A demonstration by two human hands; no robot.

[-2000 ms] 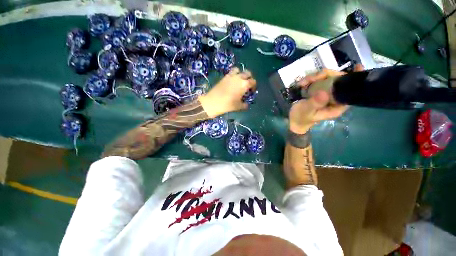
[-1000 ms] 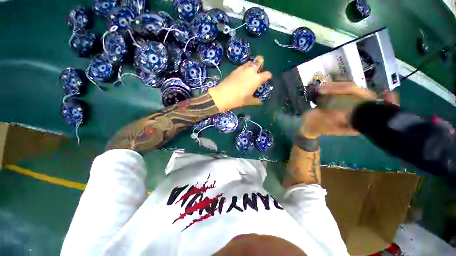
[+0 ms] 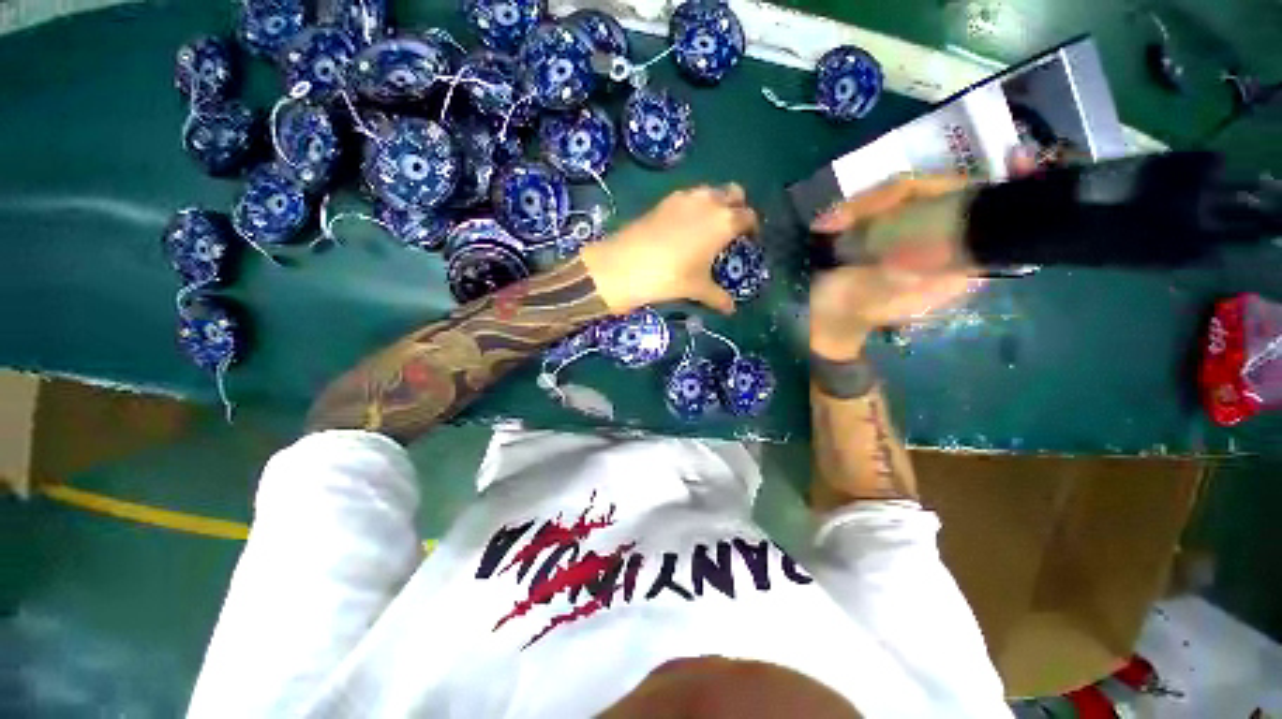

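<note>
My left hand [image 3: 685,247] holds a round blue-and-white patterned unit [image 3: 741,268] between its fingertips at the middle of the bench. My right hand [image 3: 900,267], blurred, grips the beige front part of an electric screwdriver [image 3: 1090,214]. Its long black body points away to the right, and its tip is close to the held unit; whether they touch cannot be told. The bit is hidden or too blurred to see. The silver-white screw feeder [image 3: 984,127] stands behind my right hand, partly covered by it.
Many patterned units [image 3: 411,163] with white cords are piled at the left and centre back. Two more units [image 3: 692,386] lie near the front edge. A red plastic bag [image 3: 1243,358] is at the far right. A pale rail [image 3: 801,42] runs along the back. Cardboard [image 3: 1054,562] shows below the bench.
The driver has swung from slanting towards the lower right to nearly level, and my right hand has moved slightly left, nearer the held unit. My left hand still holds its unit.
</note>
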